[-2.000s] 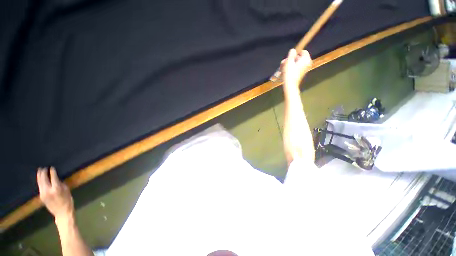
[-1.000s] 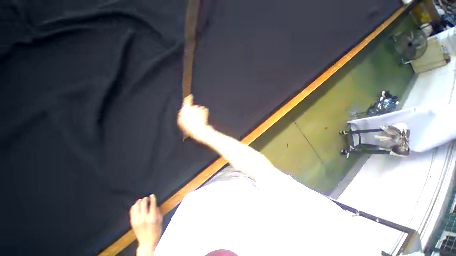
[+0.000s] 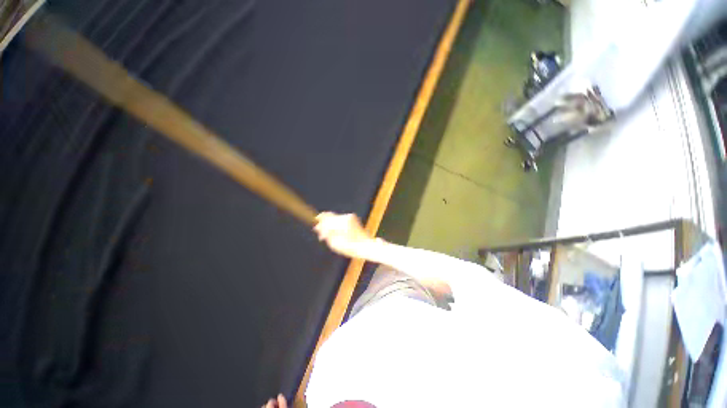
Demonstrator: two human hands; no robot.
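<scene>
My right hand (image 3: pixel 343 233) is closed around the near end of a long brown wooden stick (image 3: pixel 195 137). The stick reaches out to the upper left over the black fabric (image 3: pixel 239 263) and is blurred, more so toward its far end. The fabric covers the table up to its light wood edge (image 3: pixel 402 147). It is wrinkled on the left and smoother near the edge. Only the fingertips of my left hand (image 3: pixel 276 402) show, cut off by the bottom of the picture, by the table edge. What that hand does is hidden.
A green floor (image 3: pixel 470 151) lies right of the table. A small dark stand (image 3: pixel 550 127) with scraps and a dark bundle (image 3: pixel 545 67) stand at the upper right. A wooden-framed rack (image 3: pixel 590 239) holding blue and white items stands at the right.
The view has turned. The stick in my right hand has swung to the left over the fabric. My left hand has moved mostly out of the picture at the bottom.
</scene>
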